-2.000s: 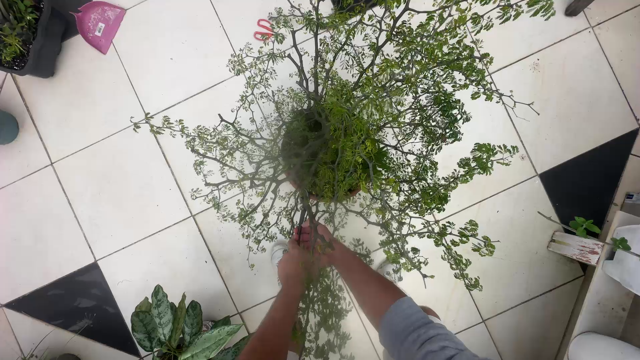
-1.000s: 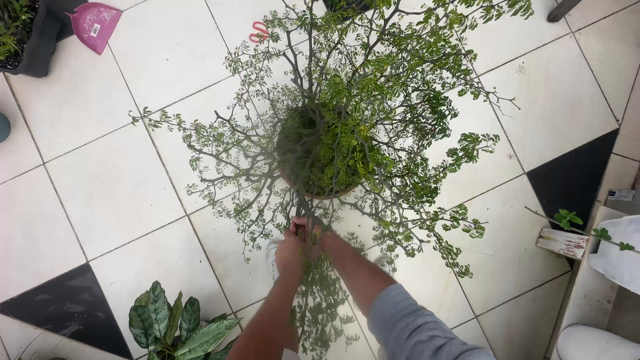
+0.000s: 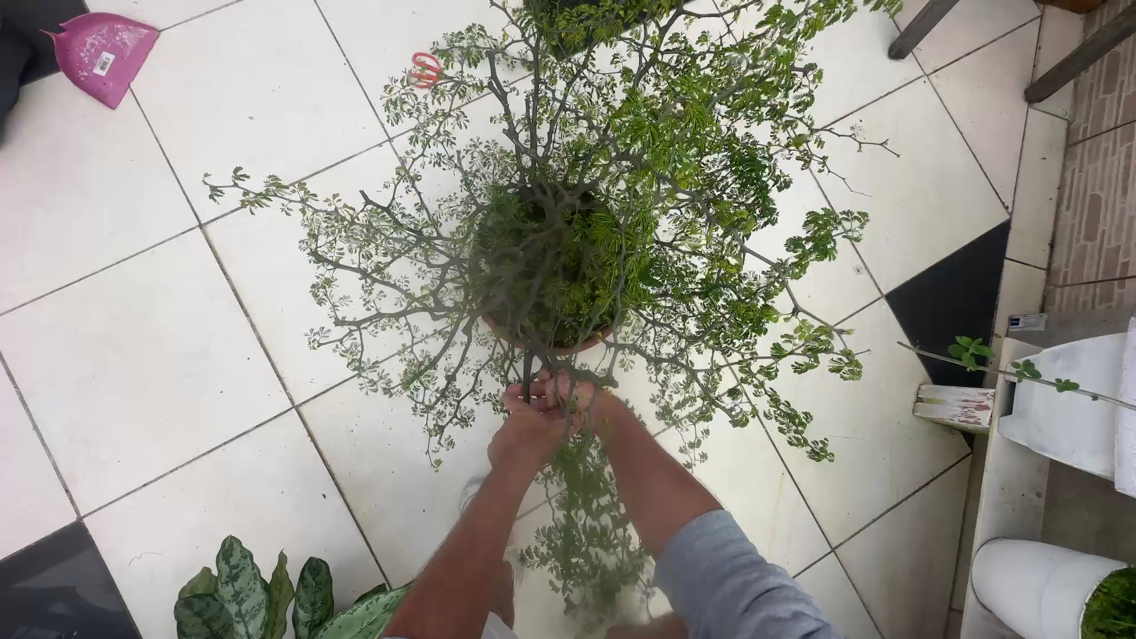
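Note:
A bushy small-leaved tree with grey branches [image 3: 550, 213] stands in a round terracotta-coloured pot [image 3: 581, 344] on the floor, seen from above. My left hand [image 3: 525, 426] and my right hand [image 3: 572, 399] are close together at the near side of the pot, among the lower branches. The fingers of my left hand are curled by a dark upright branch [image 3: 527, 373]; whether they grip it is unclear. Twigs partly cover my right hand, and its hold cannot be told. A leafy branch [image 3: 590, 506] hangs between my forearms.
Red-handled scissors [image 3: 426, 70] lie on the tiles beyond the branches at upper left. A pink dustpan [image 3: 106, 55] is at far upper left. A broad-leaved potted plant [image 3: 244, 586] stands at lower left. On the right are a ledge [image 3: 1012, 497], a white pot [image 3: 1034, 572] and wooden legs [image 3: 923, 27].
Both hands stay close together at the near side of the pot, with small shifts of the fingers. The view has shifted slightly. Nothing has plainly been let go or taken.

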